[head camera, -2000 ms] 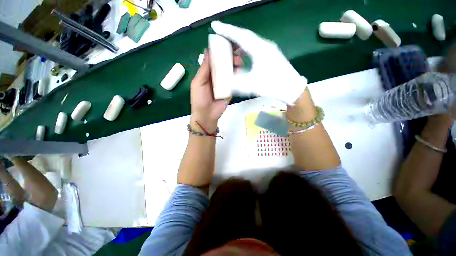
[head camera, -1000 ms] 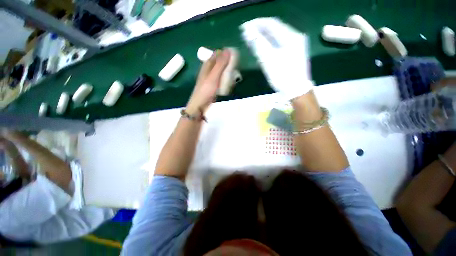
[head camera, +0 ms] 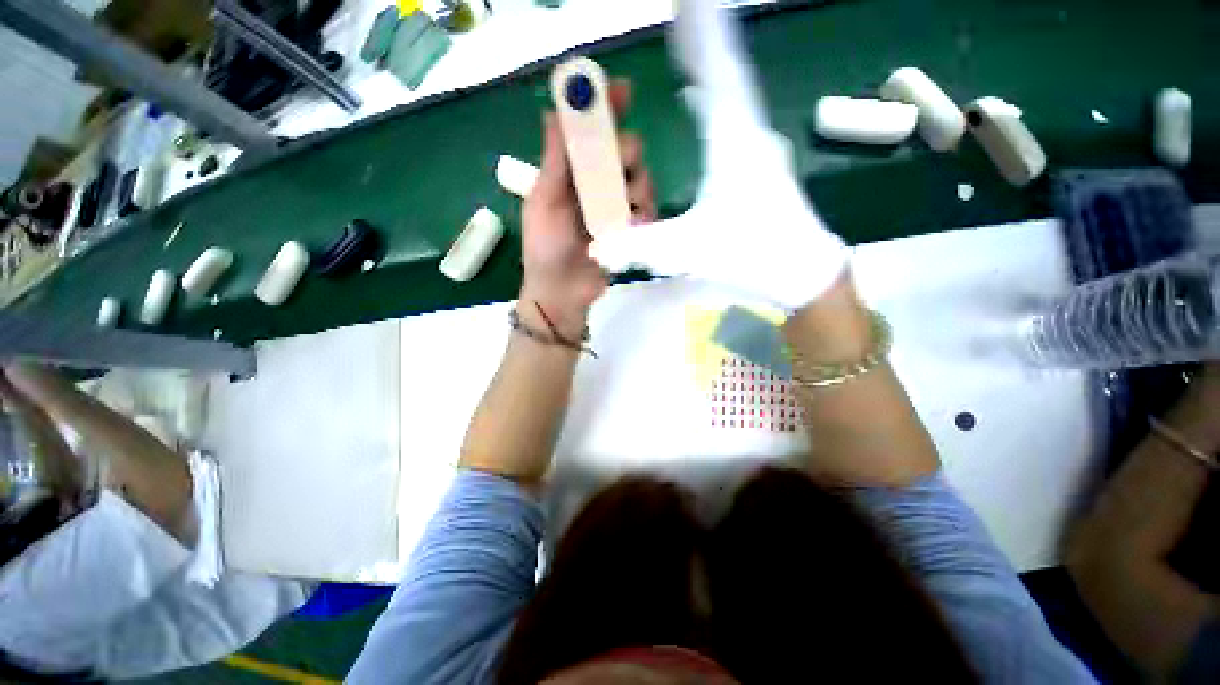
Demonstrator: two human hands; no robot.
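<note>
My bare left hand holds a device upright over the near edge of the green belt. Its cream face is towards me, with a dark round hole near the top end. My right hand, in a white glove, is beside it with fingers spread and blurred. The gloved thumb touches or nearly touches the device's lower end. A sticker sheet with rows of tiny red marks lies on the white table below. A grey-green pad lies across its upper part, close to my right wrist.
The green belt carries several white devices and a black one. A dark parts tray and a clear ribbed bottle are at right. A dark dot is on the table. Co-workers' arms show at both sides. A grey bar crosses upper left.
The device in my left hand has turned from its white side to its cream face. My gloved hand moved off it, then came back with its thumb near the lower end.
</note>
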